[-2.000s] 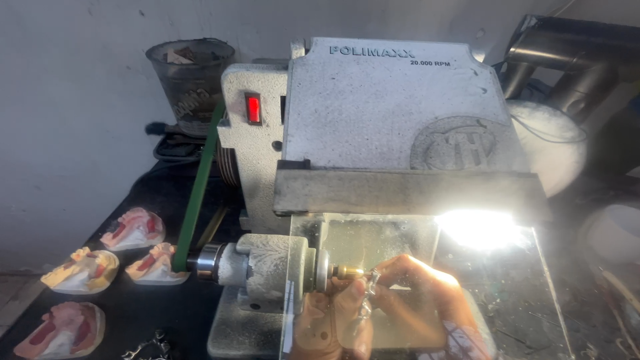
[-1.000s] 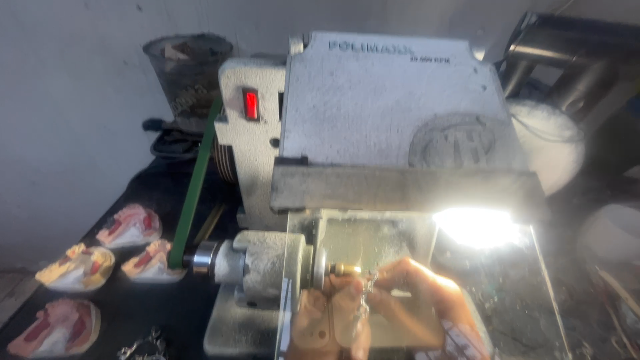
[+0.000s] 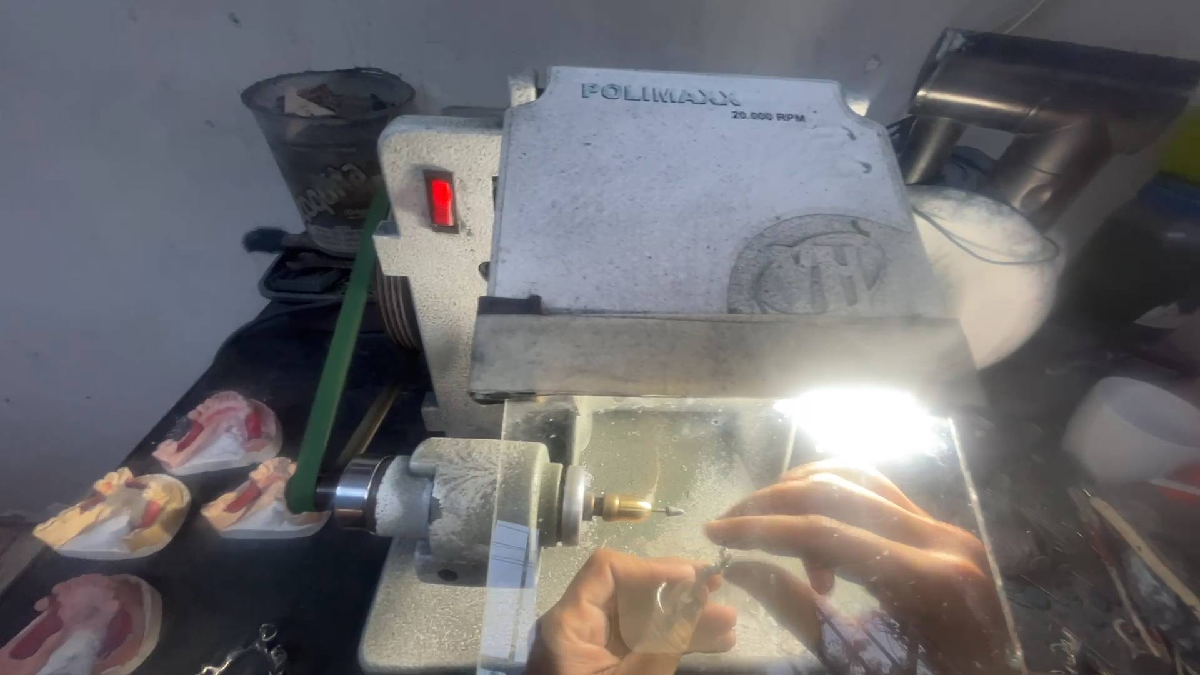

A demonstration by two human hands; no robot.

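Behind the clear shield (image 3: 750,441) of a bench polishing machine (image 3: 694,206), my left hand (image 3: 637,609) pinches a small metal framework (image 3: 717,565) between thumb and fingers. To its right, my right hand (image 3: 862,534) has its fingers extended and a little apart, close above the framework; nothing shows in it. The brass-coloured chuck (image 3: 625,508) with a small pointed bur (image 3: 668,511) sticks out of the spindle housing (image 3: 483,497), above my left hand. The red rocker switch (image 3: 441,201) glows. Glare and reflections on the shield blur parts of both hands.
Several dental casts (image 3: 220,431) sit on the dark surface at left, with another metal framework (image 3: 248,656) at the lower edge. A green drive belt (image 3: 342,356) runs to the spindle. A bin (image 3: 328,159) stands behind; a metal duct (image 3: 1050,103) and a white bowl (image 3: 1130,427) are at right.
My right hand has come away from the framework and the bur, its fingers now spread. My left hand has lowered from the bur with the framework, leaving the bur tip in plain view.
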